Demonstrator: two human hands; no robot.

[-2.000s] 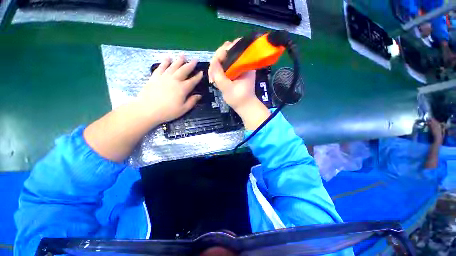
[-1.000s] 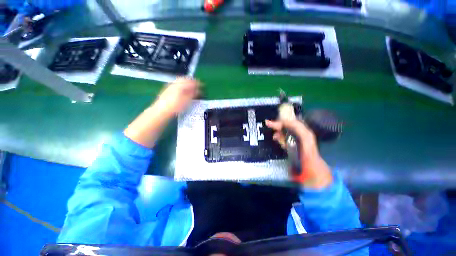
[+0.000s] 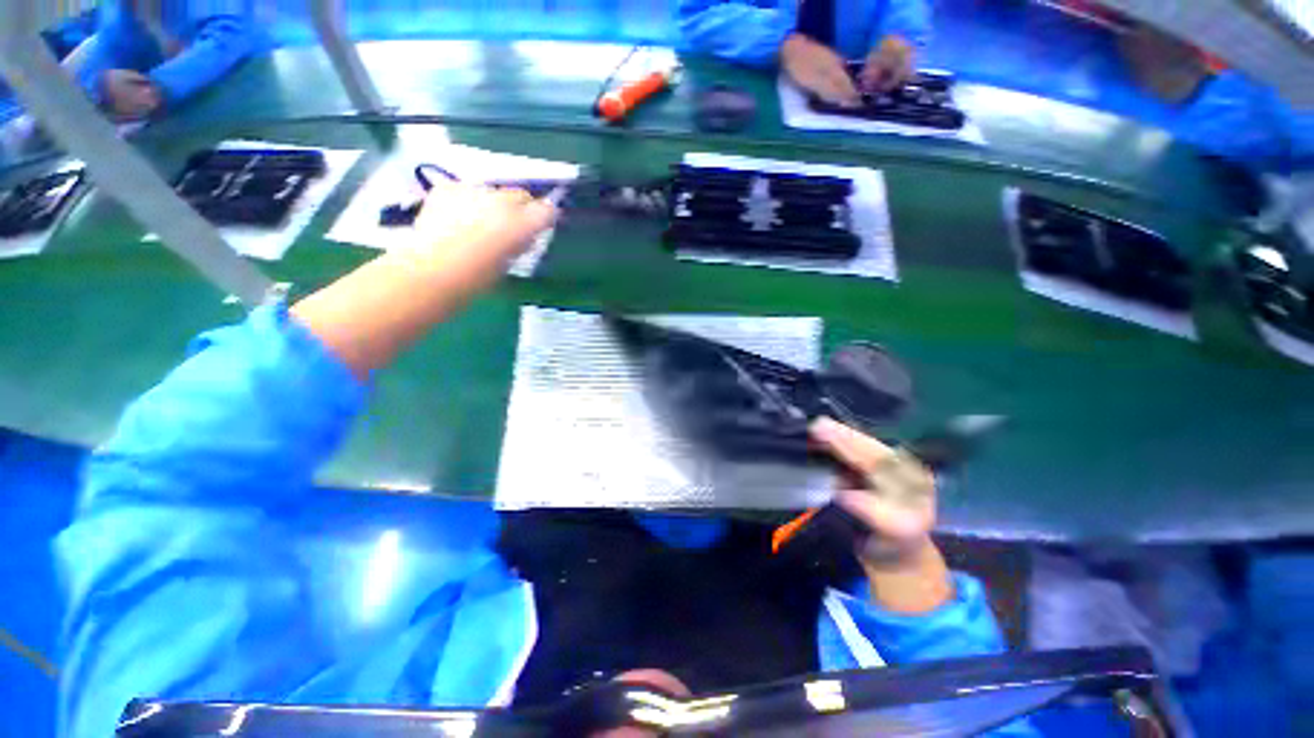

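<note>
A black plastic unit [image 3: 721, 397] is blurred and tilted above a silvery-white foam sheet [image 3: 569, 418] in front of me. My right hand [image 3: 886, 498] is at the unit's right end, fingers touching it. It also holds the electric screwdriver [image 3: 797, 531], mostly hidden, with an orange part below the palm and a blurred pale tip to the right. My left hand [image 3: 483, 228] reaches over another sheet [image 3: 378, 202] at the back left, over dark parts. Whether its fingers grip anything is unclear.
A round dark dish [image 3: 868, 378] sits beside the tilted unit. More black units on sheets lie along the green bench [image 3: 951, 346], left, back and right. An orange-handled driver [image 3: 634, 95] lies at the back. Other workers' hands [image 3: 850, 72] are across the bench. Grey metal bars cross the left side.
The unit, flat on its sheet before, is now lifted and tilted. My left hand has moved from the near unit to the back-left sheet. My right hand has moved lower, to the unit's right end.
</note>
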